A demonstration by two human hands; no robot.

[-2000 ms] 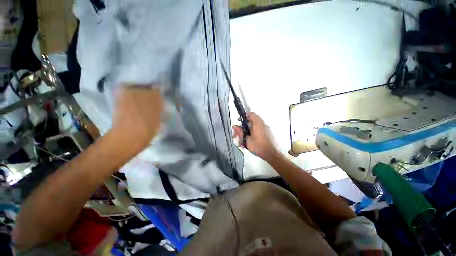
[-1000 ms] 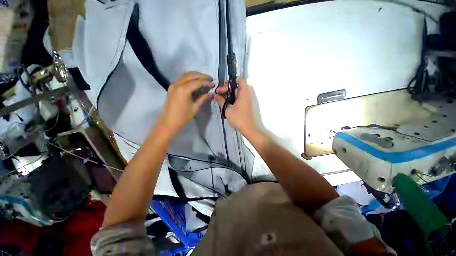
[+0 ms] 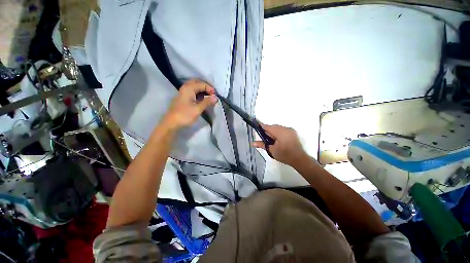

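Light garment panels (image 3: pixel 201 46) with dark seam lines lie in a stack on the white table, their near ends hanging over the front edge. My left hand (image 3: pixel 189 105) pinches an edge of the top panel and lifts it slightly. My right hand (image 3: pixel 282 145) holds the scissors (image 3: pixel 242 113) by the handles. The blades point up and left, and their tips are at the cloth edge beside my left fingertips. Whether the blades are open or closed is too small to tell.
The white sewing machine head (image 3: pixel 397 164) with a blue band is at right, with a green tube (image 3: pixel 438 213) below it. A blue crate (image 3: pixel 178 226) is below the table. Another machine (image 3: pixel 62 195) and clutter are at left. Red cloth (image 3: pixel 77 231) lies lower left.
The scissors have swung from upright to a leftward slant, their tips now at the pinched edge. My right hand has moved right and down. My left hand still pinches the cloth.
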